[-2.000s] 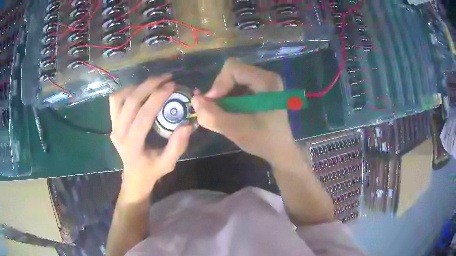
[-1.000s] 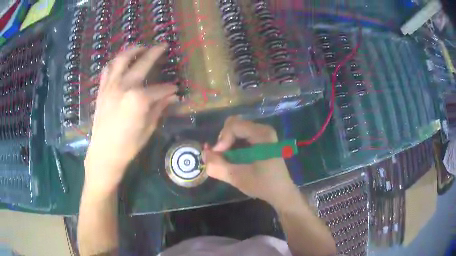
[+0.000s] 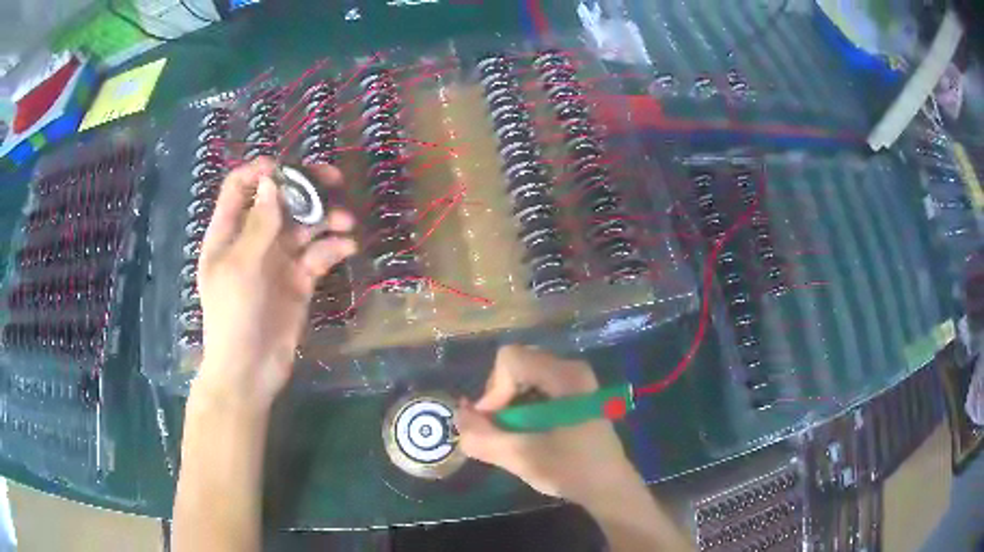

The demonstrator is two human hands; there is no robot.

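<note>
My left hand (image 3: 254, 259) is raised over the left part of the main clear tray (image 3: 475, 232) and holds a speaker driver (image 3: 300, 196), a white-ringed disc, tilted in its fingertips. Another driver (image 3: 424, 431) lies flat, face up, in the round brass-gold fixture (image 3: 393, 444) on the green bench. My right hand (image 3: 540, 421) is closed around the green test probe (image 3: 566, 412) with a red end, just right of the fixture. The probe's tip is hidden by the fingers. Rows of dark discs with thin red wires stand in the main tray.
A densely filled tray (image 3: 70, 253) is at the left. A greenish ribbed tray (image 3: 852, 259) is at the right, with the red probe cable (image 3: 707, 307) curving beside it. Stacked filled trays (image 3: 750, 512) are low right. A yellow note (image 3: 124, 95) lies back left.
My left hand has gone from the fixture up over the main tray and now holds a disc. My right hand stays beside the fixture with the probe. The view has shifted, showing more of the bench's back.
</note>
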